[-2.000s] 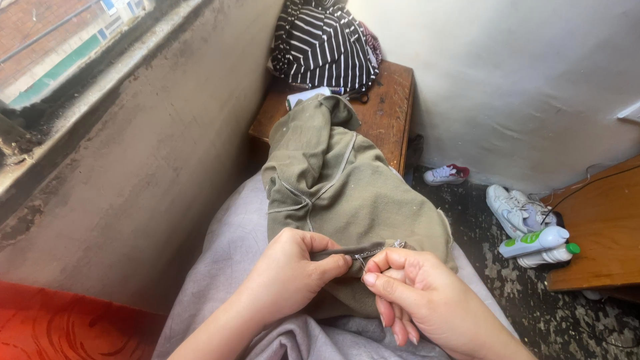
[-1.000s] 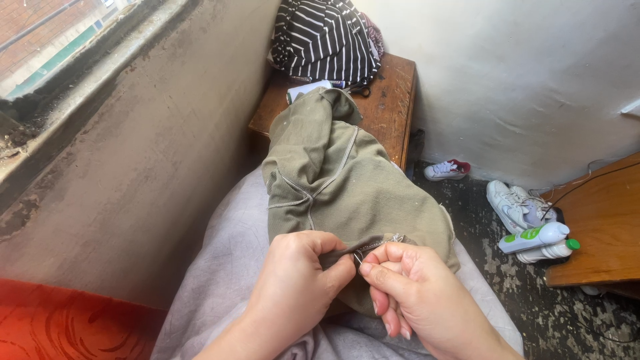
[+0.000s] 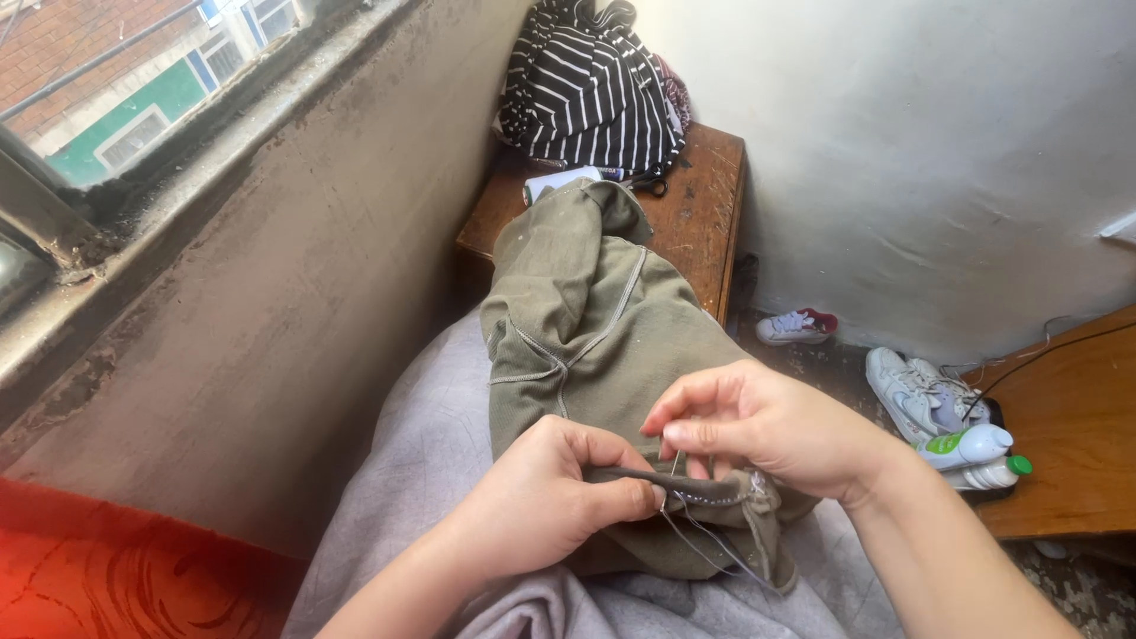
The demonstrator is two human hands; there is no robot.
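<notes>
An olive-green garment (image 3: pixel 657 355), its seams showing, lies over my lap on a light grey cloth (image 3: pixel 399 444). My left hand (image 3: pixel 568 493) pinches the garment's folded edge between thumb and fingers. Just right of that pinch, my right hand (image 3: pixel 754 426) is above the fold, thumb and index finger close together at a thin sewing needle (image 3: pixel 676 463) that stands up from the cloth. A row of light stitches (image 3: pixel 710 500) runs along the edge to a bunched spot at its right. Loose grey thread (image 3: pixel 701 541) hangs in loops below the fold.
A wooden table (image 3: pixel 710 195) ahead bears a striped cloth (image 3: pixel 595 89), a white thread spool (image 3: pixel 561 182) and black-handled scissors (image 3: pixel 652 183). Shoes (image 3: pixel 914 390) and bottles (image 3: pixel 967 445) are at right beside a wooden piece of furniture (image 3: pixel 1065 426). A wall and window ledge (image 3: pixel 213 169) border the left.
My right hand has lifted a little off the fold, where it was close against my left fingertips. Thread loops now show below the edge. My left hand still pinches the fold.
</notes>
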